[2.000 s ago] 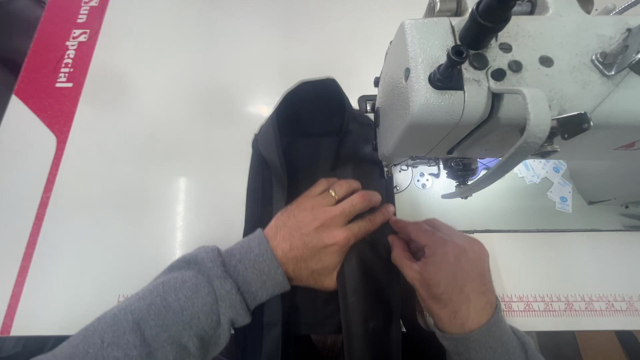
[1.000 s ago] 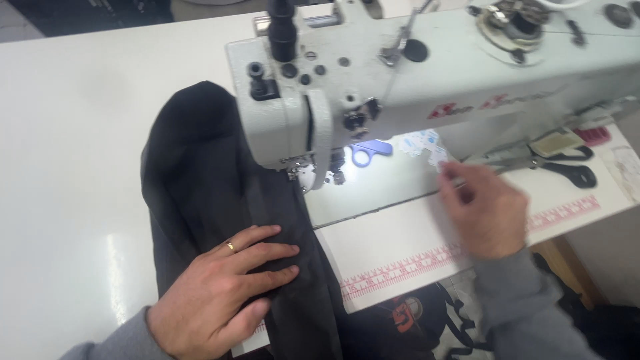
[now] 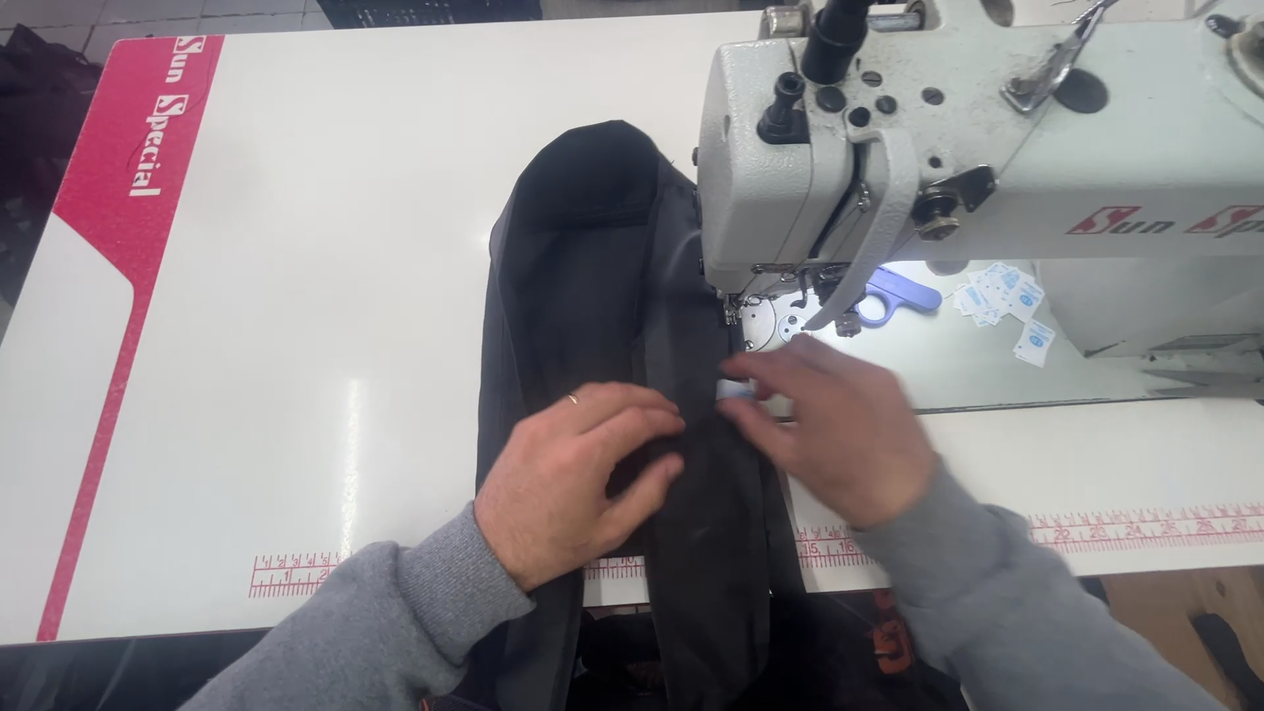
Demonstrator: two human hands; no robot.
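Dark fabric [image 3: 592, 296], a long folded garment piece, lies on the sewing table with its right edge beside the needle area of an industrial sewing machine [image 3: 948, 138]. My left hand [image 3: 583, 464] rests on the fabric with bent fingers spread, a ring on one finger. Just right of it, my right hand [image 3: 839, 425] pinches a small pale label [image 3: 734, 389] between thumb and fingers at the fabric's right edge. Part of the fabric hangs over the table's front edge.
Several small white and blue labels [image 3: 1002, 296] lie on the machine bed, near a purple-handled thread snipper [image 3: 904, 294]. A red printed ruler [image 3: 1136, 528] runs along the front of the table [image 3: 296, 247]. The machine arm extends to the right above the bed.
A second ago my right hand was beside the loose labels; now it is at the fabric's edge with a label. My left hand stays on the fabric. The view has swung back to the left.
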